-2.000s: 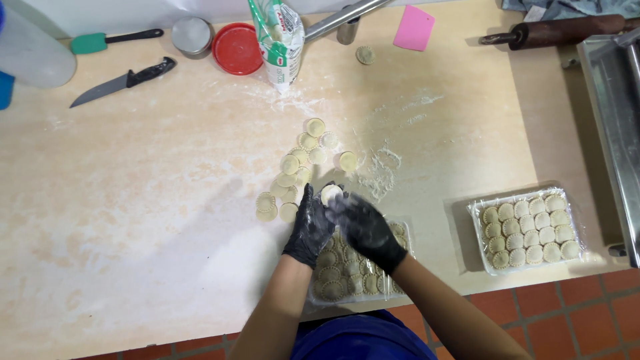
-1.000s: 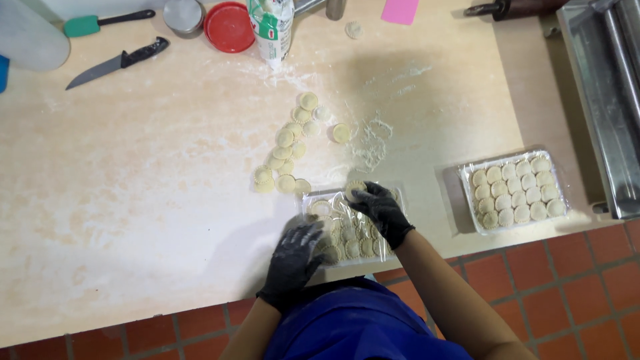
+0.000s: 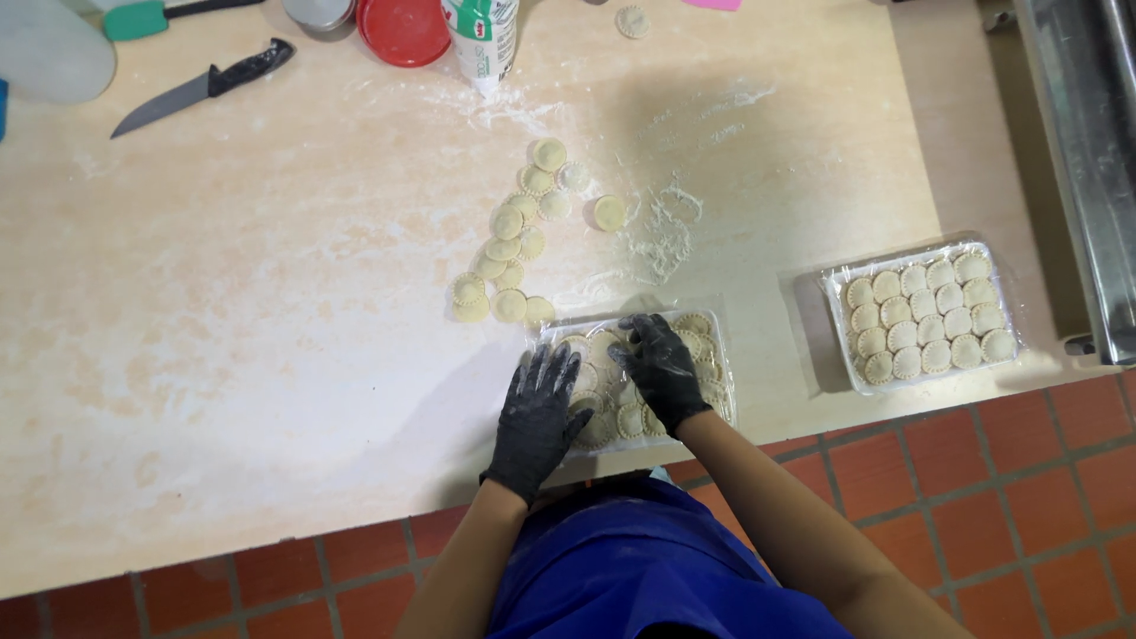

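Note:
Both of my hands wear black gloves dusted with flour. My left hand lies with spread fingers on the left side of a white tray of round filled pasta, holding nothing that I can see. Over the tray's upper middle is my right hand, its fingers bent down at the pasta; whether a piece is between them is hidden. Clear film shows around the tray's edges. Loose pasta rounds lie in an uneven, partly overlapping line beyond the tray, with a single round to their right.
At the right, a second film-lined tray holds rows of pasta. A metal machine or frame borders the right side. Toward the back are a knife, a green spatula, a red lid and a flour bag. The counter's front edge runs near my waist.
Two seconds ago my hands were together around a pale round above the tray's far edge. They have since parted, and my left hand has come onto the tray's left side.

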